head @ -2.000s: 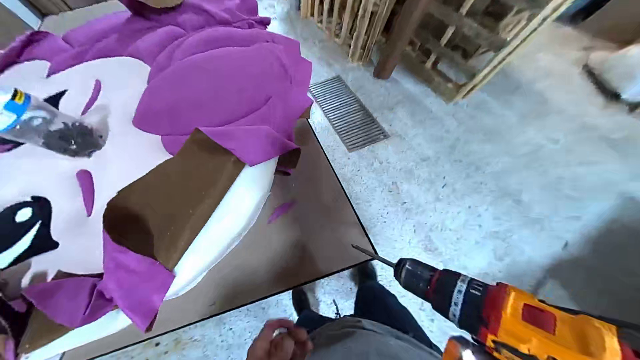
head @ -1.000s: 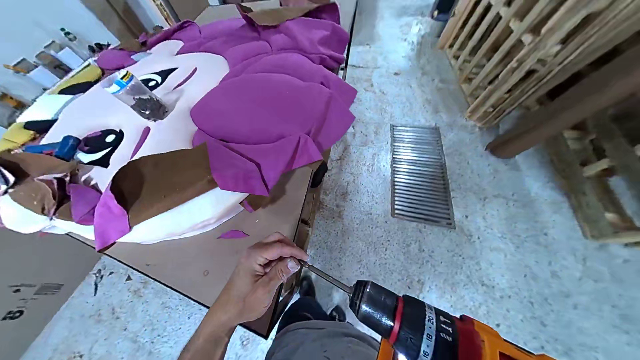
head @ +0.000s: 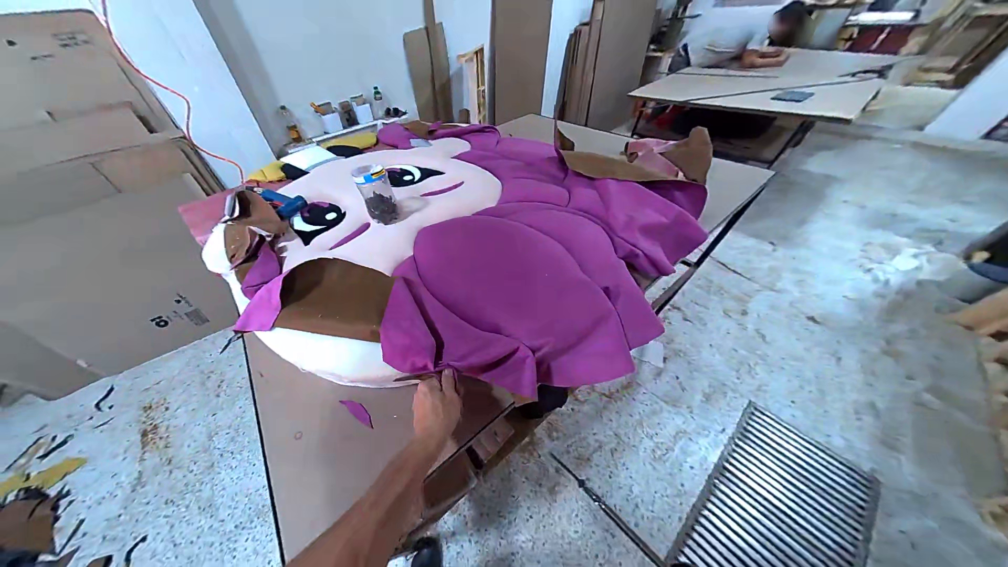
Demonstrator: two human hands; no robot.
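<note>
A large padded fabric character face (head: 378, 252) with purple fabric hair (head: 512, 276) lies on the brown tabletop (head: 315, 441). My left hand (head: 438, 402) pinches the lower edge of the purple fabric, beside the white padding (head: 323, 358). A brown-backed flap (head: 339, 299) is folded up to the left of it. On the face lies a clear plastic jar (head: 376, 195) of dark small pieces, near a blue tool (head: 283, 203). My right hand is out of view; a long thin bit (head: 602, 504) reaches in from the bottom edge, the drill body being hidden.
A metal floor grate (head: 776, 496) lies at the lower right. Cardboard sheets (head: 94, 220) lean at the left. Fabric scraps (head: 47, 504) are on the floor. Behind, a person (head: 756, 47) leans at another table (head: 772, 87). Jars and bottles (head: 346, 114) stand by the wall.
My left hand has left the drill bit and taken hold of the purple fabric edge. The drill body has gone out of view. The view has swung up and left.
</note>
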